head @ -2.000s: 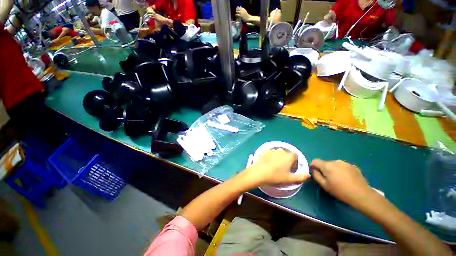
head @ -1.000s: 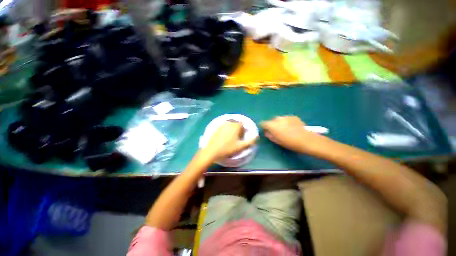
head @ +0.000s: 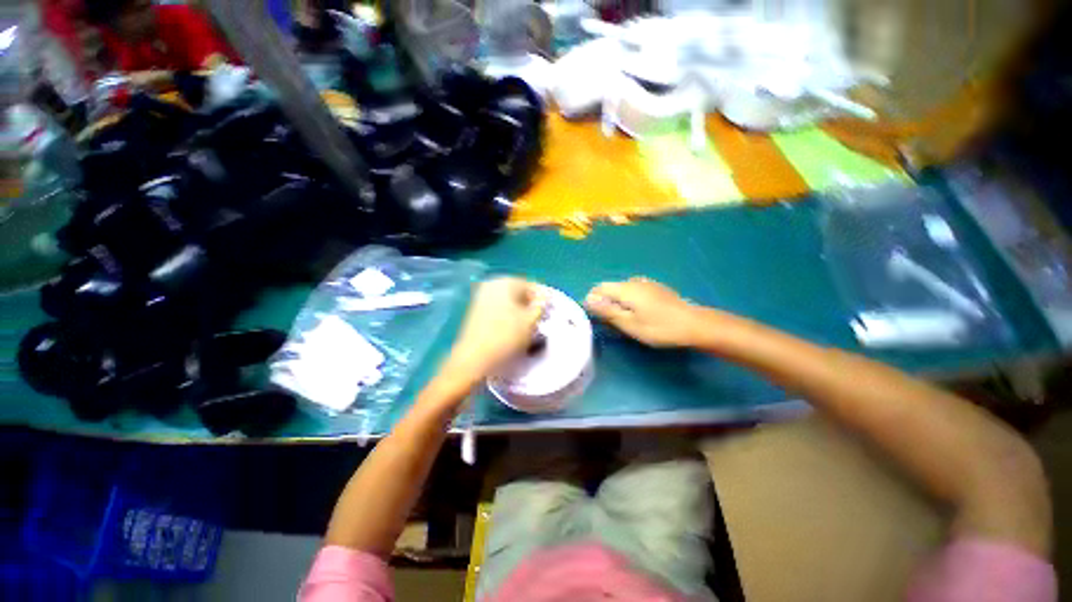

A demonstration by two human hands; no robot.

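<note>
A white round reel body [head: 553, 374] lies on the green bench top at the bench's front edge, with a dark centre partly covered by my left hand. My left hand [head: 503, 323] is bent over its upper left side, fingers curled at the rim and centre. A white arm [head: 468, 446] sticks out over the bench edge below it. My right hand [head: 635, 310] is beside the reel's upper right, fingers curled together; the image is blurred and I cannot tell whether it holds something small.
A clear bag of white parts [head: 335, 359] is left of the reel, beside a large black plastic pile [head: 235, 223]. White reels [head: 658, 100] heap on the orange-green board [head: 623, 176]. Another clear bag [head: 929, 294] is at right. A blue basket [head: 165, 535] is lower left. A person's red sleeve shows upper left.
The view has swung right and down. My left hand has shifted from over the reel's centre to its upper left, showing more of the reel. My right hand stays beside it.
</note>
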